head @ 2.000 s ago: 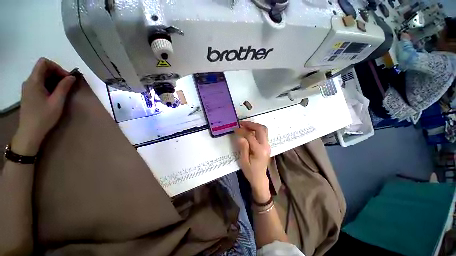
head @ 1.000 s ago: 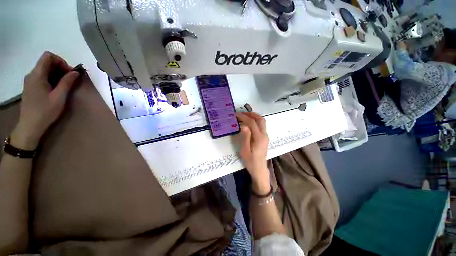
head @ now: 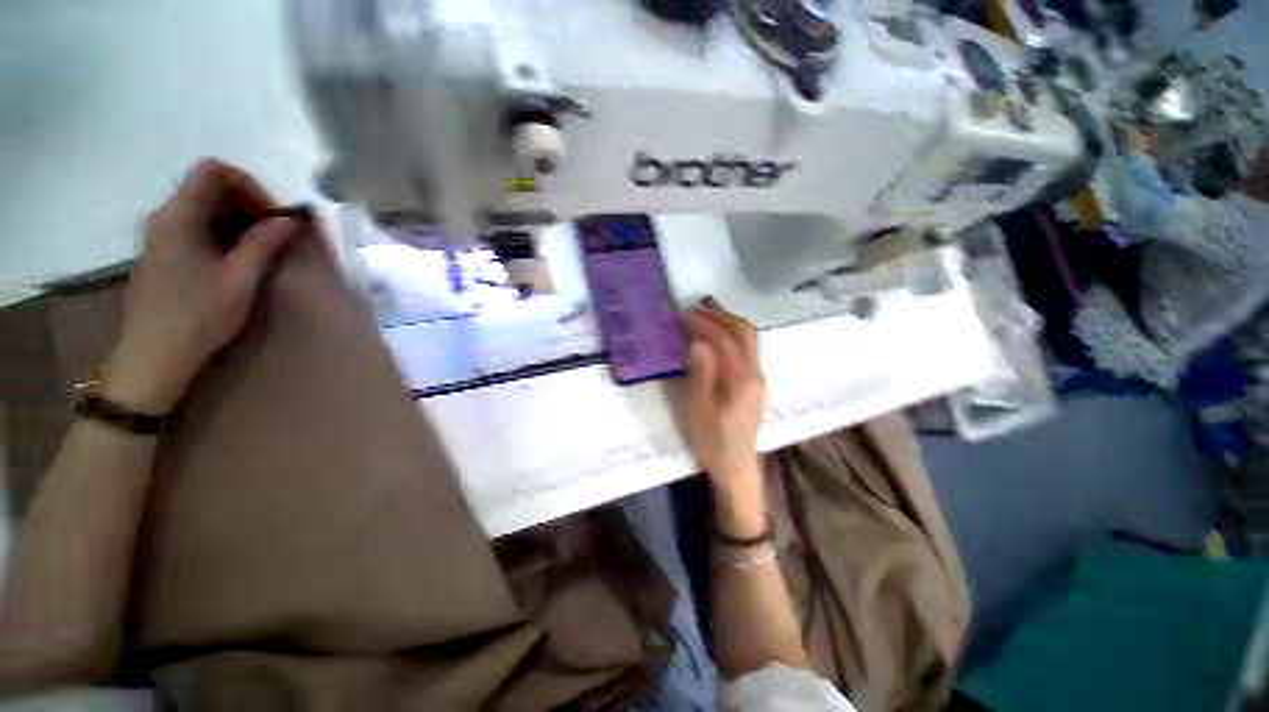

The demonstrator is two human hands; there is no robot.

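Observation:
My left hand (head: 209, 278) pinches the top corner of the brown fabric (head: 320, 459) at the left; the cloth hangs from it over the table edge and my lap. A smartphone (head: 633, 299) with a lit purple screen lies on the machine bed, right of the needle area. My right hand (head: 725, 383) rests beside the phone's lower right edge with fingers curled, and holds nothing that I can see. The white sewing machine (head: 612, 153) marked "brother" stands above. The needle area is blurred under violet-white light.
More brown cloth (head: 870, 556) hangs right of my right forearm. A white bin (head: 1005, 403) stands past the table's right end. Green cloth (head: 1127, 626) lies at the lower right. Another person's sleeve (head: 1148, 195) shows at the upper right.
The view has shifted, so the scene sits further right, and it is blurred. The phone's screen content has changed. My left hand keeps its pinch, and my right hand stays beside the phone.

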